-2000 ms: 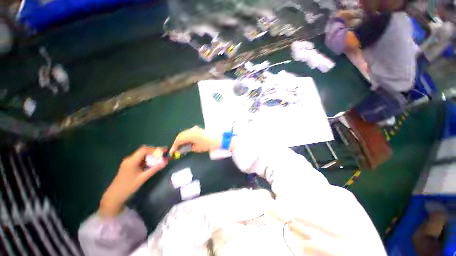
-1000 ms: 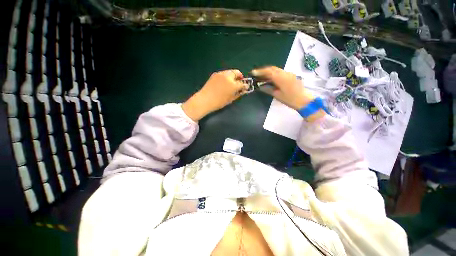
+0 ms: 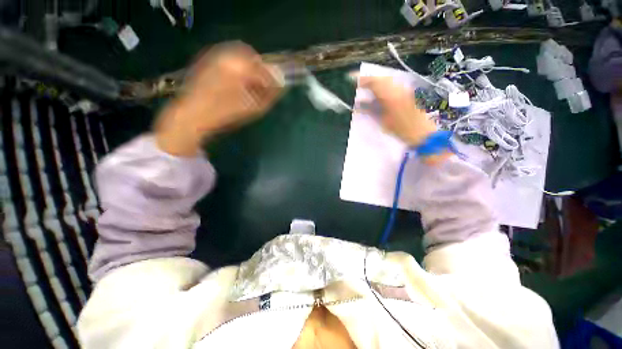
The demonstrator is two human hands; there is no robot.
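Observation:
My left hand is motion-blurred at upper left, over the taped strip. A pale piece shows at its fingertips, too blurred to identify. A white cord hangs between my hands, its left end blurring towards the pale piece. My right hand, with a blue wrist strap, is over the sheet's left part; the cord reaches its fingertips, but its grip is unclear. One white housing lies in front of my body. Green boards and white cords lie piled on the white sheet.
Long rows of white pieces stand at left. A brownish taped strip crosses the green bench. Wired units lie beyond it. Spare white housings lie right of the pile. A person's sleeve shows at far right.
My hands were close together a second ago and are now apart, the left having moved left and away from me. A white cord now shows between them. The view has shifted.

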